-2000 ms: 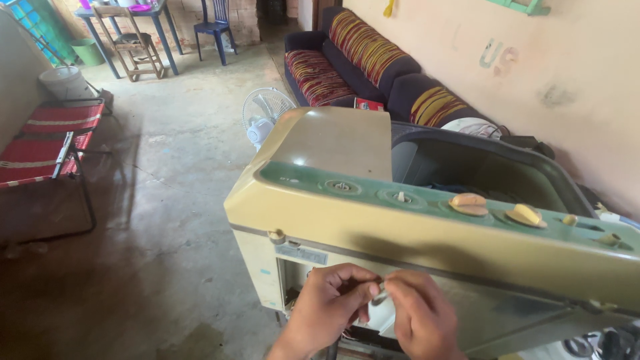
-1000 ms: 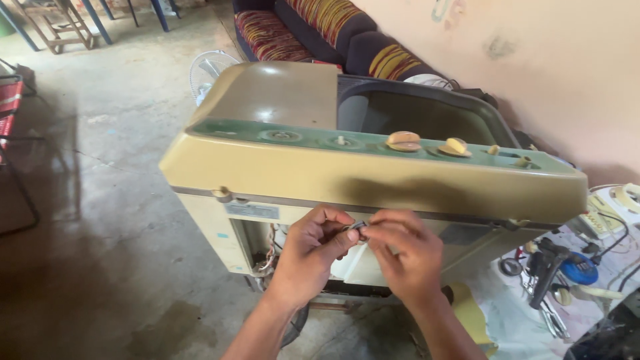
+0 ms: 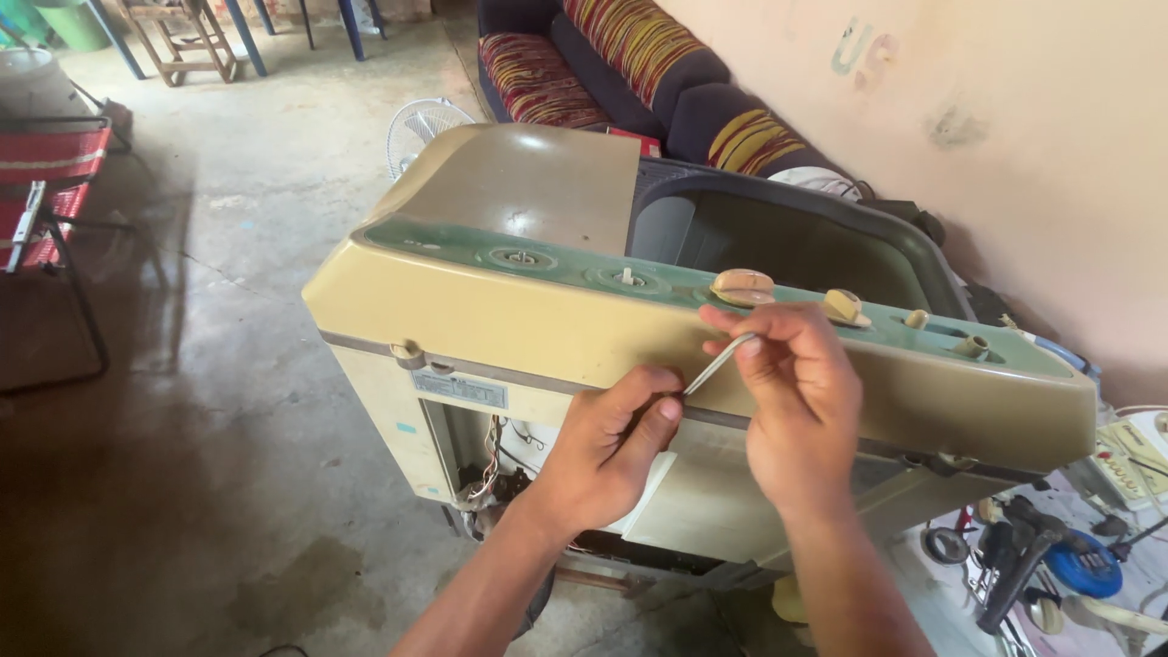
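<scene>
Between my hands stretches a short pale cord or cable [image 3: 716, 367], too small to name surely. My left hand [image 3: 607, 447] pinches its lower end between thumb and fingers. Its upper, bent end is in the fingertips of my right hand [image 3: 794, 392]. Both hands are in front of the beige control panel [image 3: 511, 319] of a washing machine, whose back has an opening with wires [image 3: 494, 456] showing. On the green top strip are a large knob [image 3: 742, 286], a smaller knob [image 3: 845, 307] and bare shafts [image 3: 628, 276]. Behind them gapes the dark tub [image 3: 794, 242].
At the lower right, a cloth holds hand tools [image 3: 1017, 557], a blue round object [image 3: 1082, 564] and a power strip [image 3: 1131, 461]. A white fan [image 3: 422, 128] and a striped sofa [image 3: 630, 55] are beyond the machine. A red folding chair [image 3: 55, 182] stands at left.
My hands were close together at the fingertips; now they are apart, the right one higher, with the pale cord showing between them. The view has shifted.
</scene>
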